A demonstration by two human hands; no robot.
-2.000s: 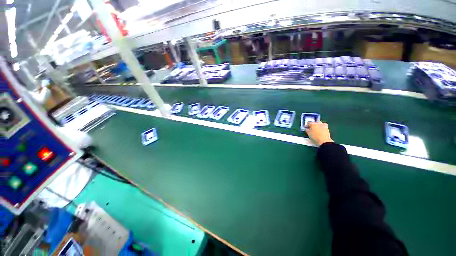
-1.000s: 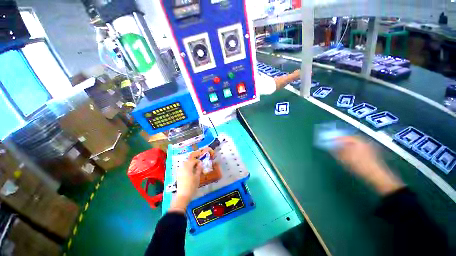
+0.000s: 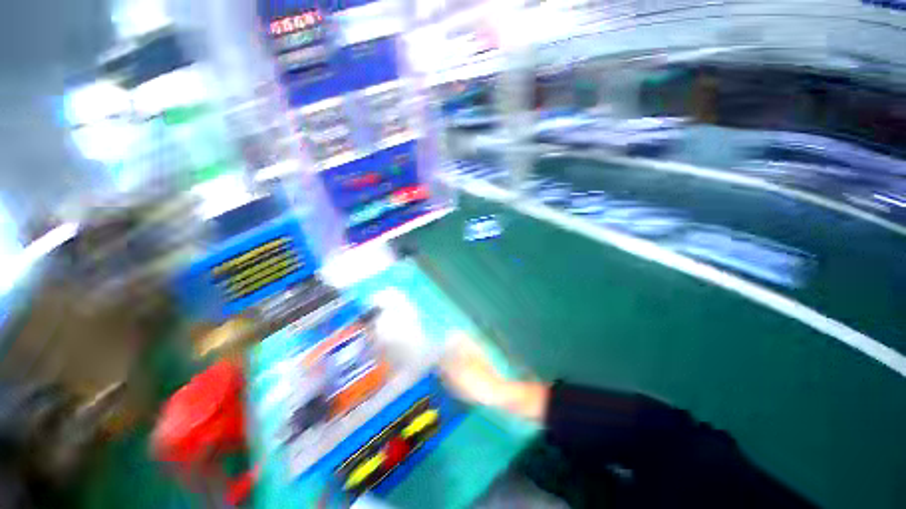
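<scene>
The frame is strongly blurred by motion. A panel [image 3: 348, 360] with a dark outline and pale centre lies in the orange-copper nest [image 3: 360, 390] on the sliding base plate [image 3: 310, 447]. The blue shuttle front block [image 3: 392, 449] with yellow arrows and a red centre is in front of it. My right hand [image 3: 484, 378] is at the right side of the plate, its fingers blurred; whether it holds anything cannot be told. My left hand is not in view.
The control box [image 3: 373, 189] and the blue press head [image 3: 256, 263] stand behind the plate. A red stool [image 3: 202, 418] is at the left. The green conveyor [image 3: 596, 318] at the right carries a single panel [image 3: 484, 229] and a blurred row beyond the white strip.
My right hand has moved from over the conveyor to the plate's right side. My left hand has left the nest and the picture. A panel now shows in the nest.
</scene>
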